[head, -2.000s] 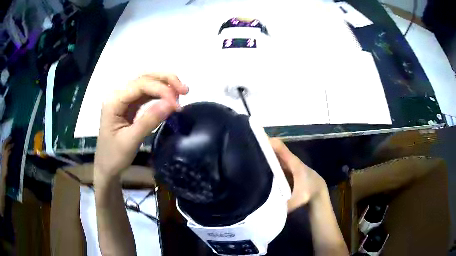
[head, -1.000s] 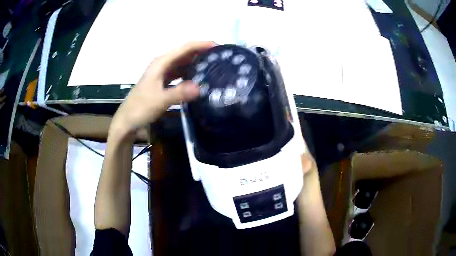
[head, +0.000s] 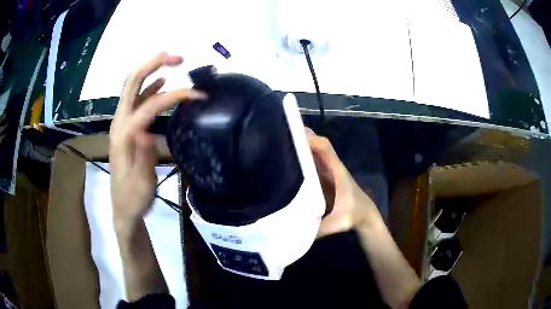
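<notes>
A PTZ dome camera is held in front of me, over the bench's front edge. Its glossy black head (head: 241, 145) faces up and left, and its white shell (head: 266, 244) carries a black lens panel (head: 238, 259) at the bottom. My right hand (head: 341, 187) grips the shell's right side; some fingers are hidden behind it. My left hand (head: 142, 127) is slightly blurred at the head's left, fingers apart, a fingertip close to or touching the head. A small dark piece (head: 203, 75) is at the head's upper edge; I cannot tell if it is attached.
A white sheet (head: 374, 66) covers the green bench. On it lie a small purple-black part (head: 222, 49) and a round white base (head: 305, 43) with a black lead. Open cartons stand below the edge, at left (head: 66, 211) and right (head: 495, 229); the right one holds cameras.
The camera has turned so its LED ring faces left instead of up, and has moved left. My left hand has moved left and spread its fingers. The small purple-black part now shows on the sheet.
</notes>
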